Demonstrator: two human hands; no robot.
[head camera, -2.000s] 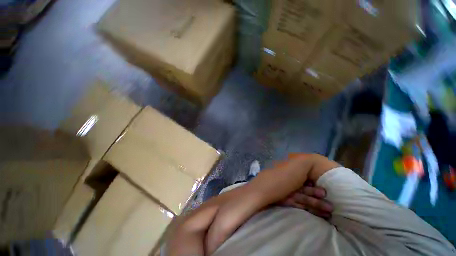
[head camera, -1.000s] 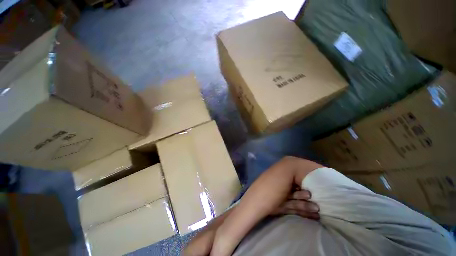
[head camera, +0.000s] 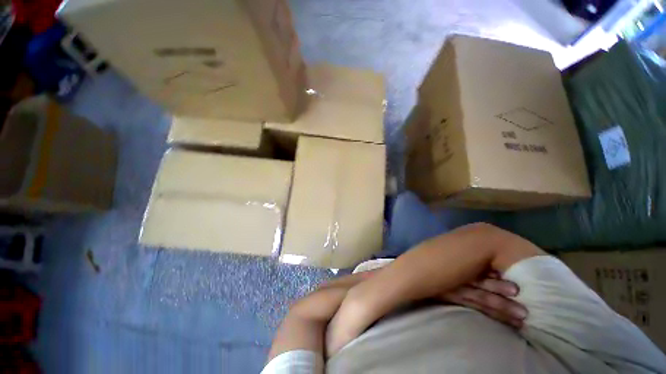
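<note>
My arms are folded across my body at the bottom of the head view. The fingers of my left hand (head camera: 496, 298) show, close together and tucked against the inside of my right arm near the sleeve; the rest is hidden, and no held object shows. My right hand is hidden at the left arm. In front of me, several closed, taped brown cartons (head camera: 336, 197) stand on the floor in a tight group with a dark gap between them. A bigger carton (head camera: 197, 66) with black print stands on the back of the group.
Another large printed carton (head camera: 522, 124) stands on the floor to the right, beside a dark green wrapped bundle (head camera: 621, 190) with a white label. A printed carton (head camera: 621, 281) is at the lower right. A carton with an orange-yellow strip (head camera: 73, 157) and red items (head camera: 16, 314) are at the left.
The view has turned to the left, so the carton group now lies nearer the middle and the floor at the left shows. My arms stay folded.
</note>
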